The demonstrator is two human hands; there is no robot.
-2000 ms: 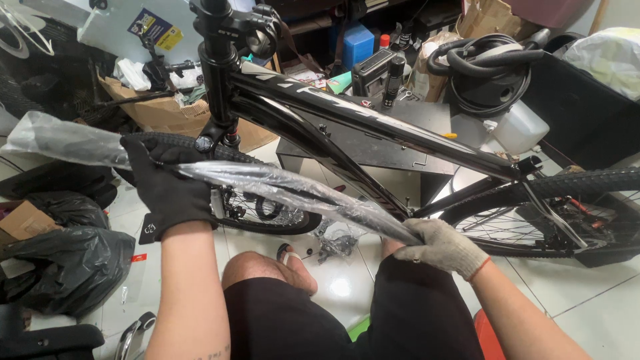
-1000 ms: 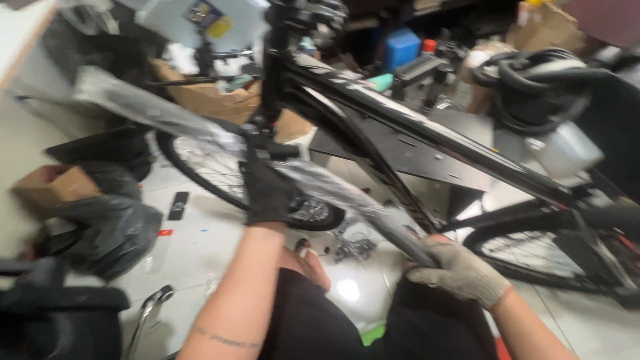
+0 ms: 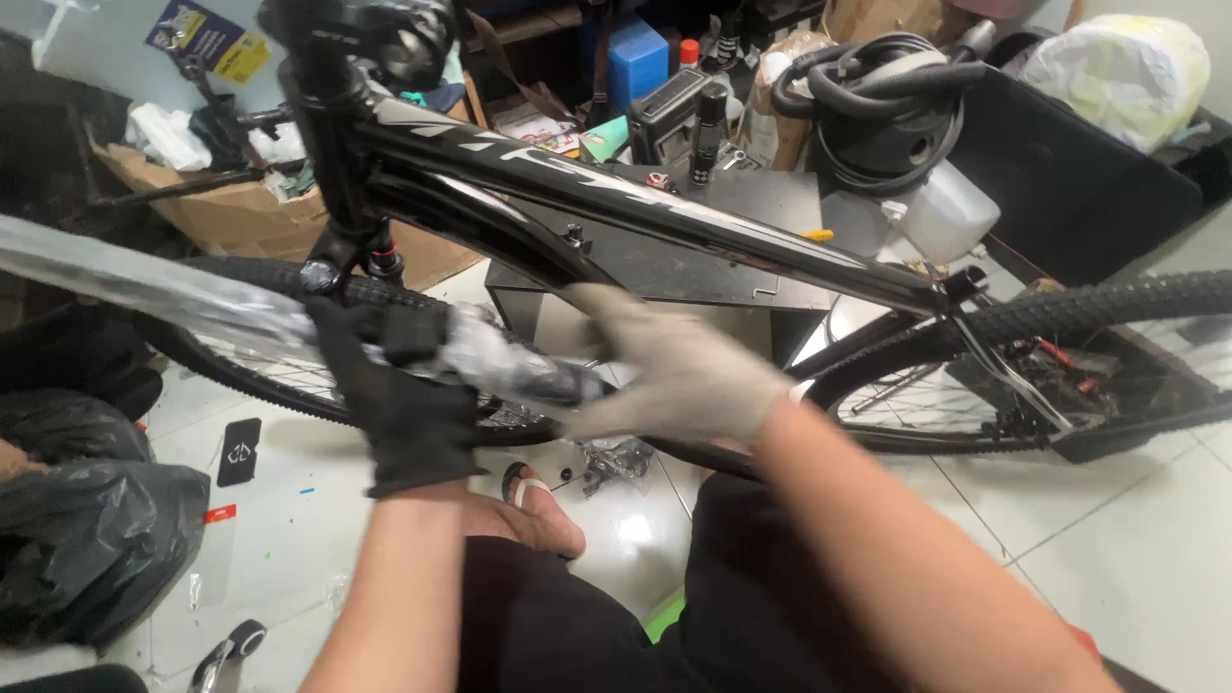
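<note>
My left hand [image 3: 395,395], in a black glove, is closed around a long black part wrapped in clear plastic [image 3: 221,308], whose kind I cannot tell. The plastic runs out past the left edge of the view, and the dark end of the part points right. My right hand [image 3: 674,366], in a light grey glove, is blurred, with thumb and fingers apart close to that dark end; contact is unclear. Behind both hands stands a black mountain bike frame [image 3: 597,192] with its wheels fitted. The front tire [image 3: 260,390] is partly hidden by the wrapped part.
A low black table [image 3: 731,269] stands behind the frame, bearing a hex key [image 3: 765,292]. A coiled hose [image 3: 885,106] lies at the back right. Black plastic bags [image 3: 96,539] are at left, an open cardboard box [image 3: 231,212] behind the fork. A small plastic bag of parts [image 3: 616,462] lies on the tiles.
My right hand has let go of the lower right end of the wrapped part and moved up and left toward my left hand. My left hand keeps its hold.
</note>
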